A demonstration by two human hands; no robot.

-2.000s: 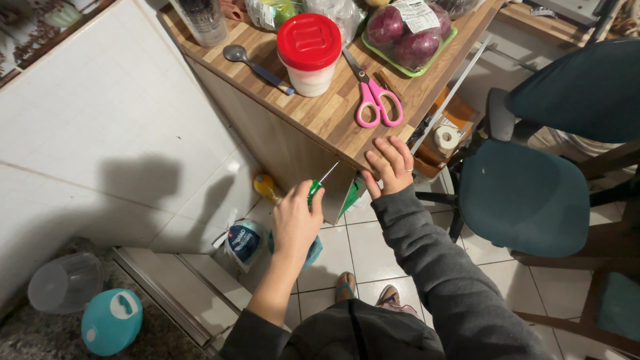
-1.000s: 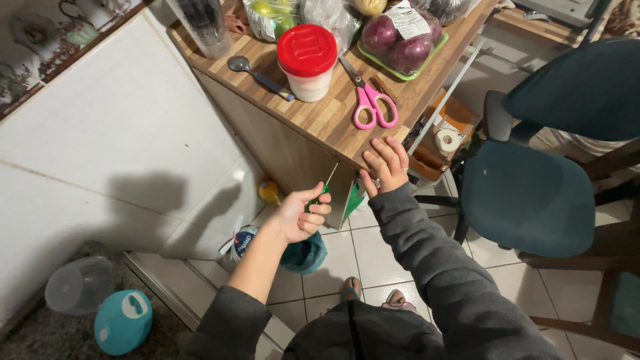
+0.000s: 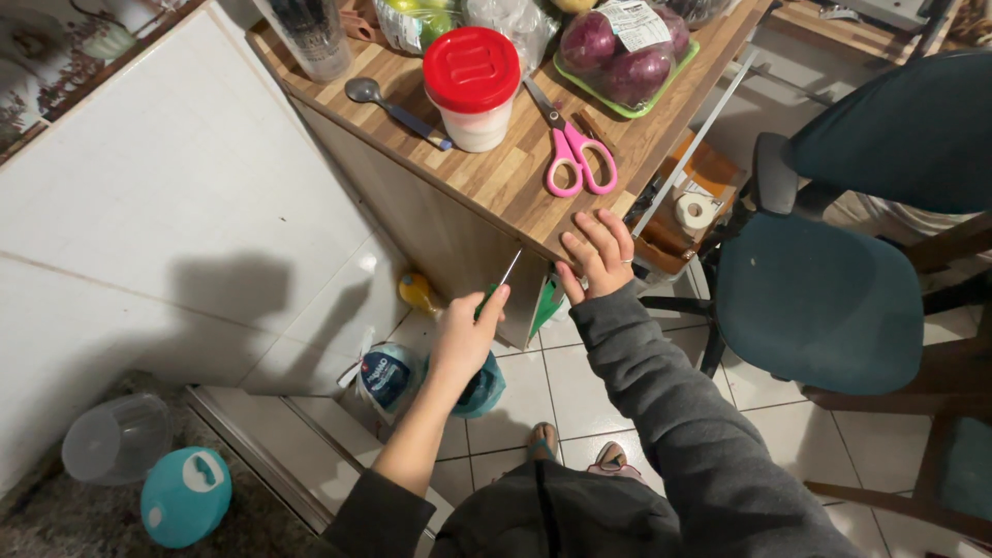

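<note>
My left hand (image 3: 467, 333) is closed around the green handle of a screwdriver (image 3: 511, 267), whose thin metal shaft points up at the underside edge near the corner of the wood-patterned countertop (image 3: 496, 182). Whether the tip touches anything is hard to tell. My right hand (image 3: 601, 256) rests on that corner, fingers spread on top and thumb at the edge. Just above it on the counter lie pink-handled scissors (image 3: 577, 151). A tub with a red lid (image 3: 472, 70) and a spoon with a blue handle (image 3: 399, 112) are farther left.
Wrapped red onions (image 3: 620, 54) sit at the back of the counter. An open drawer (image 3: 690, 209) is at right, beside a dark teal office chair (image 3: 814, 302). Below are a yellow bottle (image 3: 418, 292) and a teal-lined bin (image 3: 480, 387). A turquoise lid (image 3: 186, 496) lies lower left.
My left hand, lower and turned palm-up one second ago, has turned back over and moved up with the screwdriver toward the counter's underside. My right hand has stayed on the corner.
</note>
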